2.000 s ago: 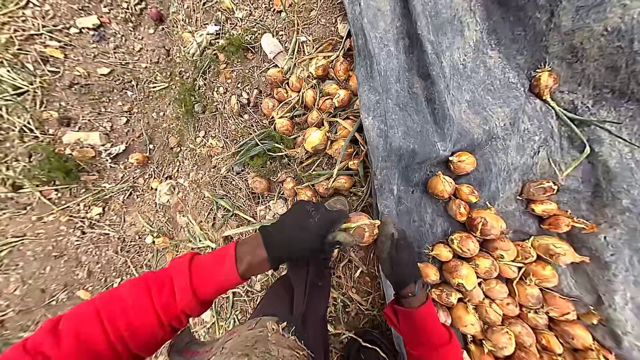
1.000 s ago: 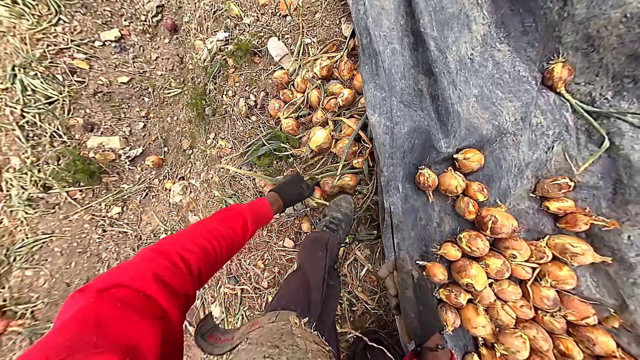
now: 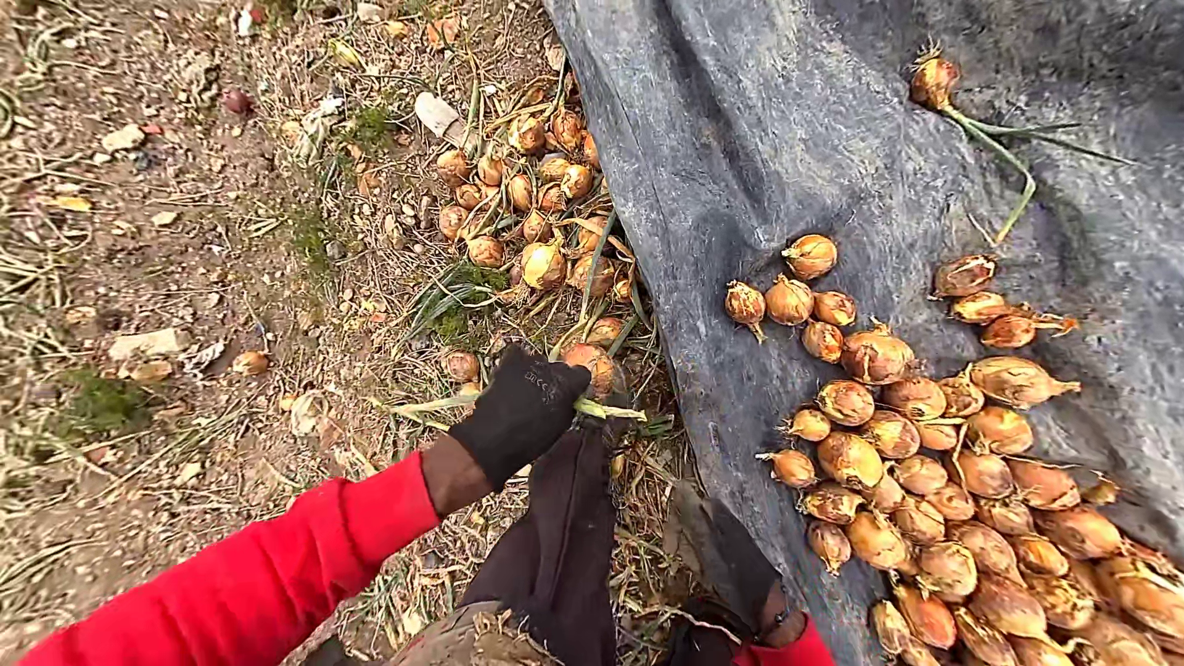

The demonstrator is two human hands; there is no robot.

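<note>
My left hand (image 3: 523,407), in a black glove, is closed around pale green onion leaves (image 3: 610,410) that stick out on both sides of the fist. A brown onion (image 3: 589,365) lies against its fingertips; whether it belongs to those leaves I cannot tell. My right hand (image 3: 726,555), also gloved, is blurred beside the edge of the dark sheet; its fingers and anything in them are unclear. Golden onions (image 3: 544,265) with dry and green leaves are heaped on the soil at upper middle. Many more trimmed-looking onions (image 3: 851,460) cover the lower right of the sheet (image 3: 647,139).
One onion with long green leaves (image 3: 934,81) lies apart at the sheet's upper right. Left of the sheet is soil with straw, weeds (image 3: 102,404), stones (image 3: 148,344) and a loose onion (image 3: 250,363). My leg (image 3: 564,536) stands between my hands.
Two seconds ago both hands were at one onion; then my left hand reached to the ground heap. It has since moved right, with leaves in it. One more onion lies on the sheet's small upper group.
</note>
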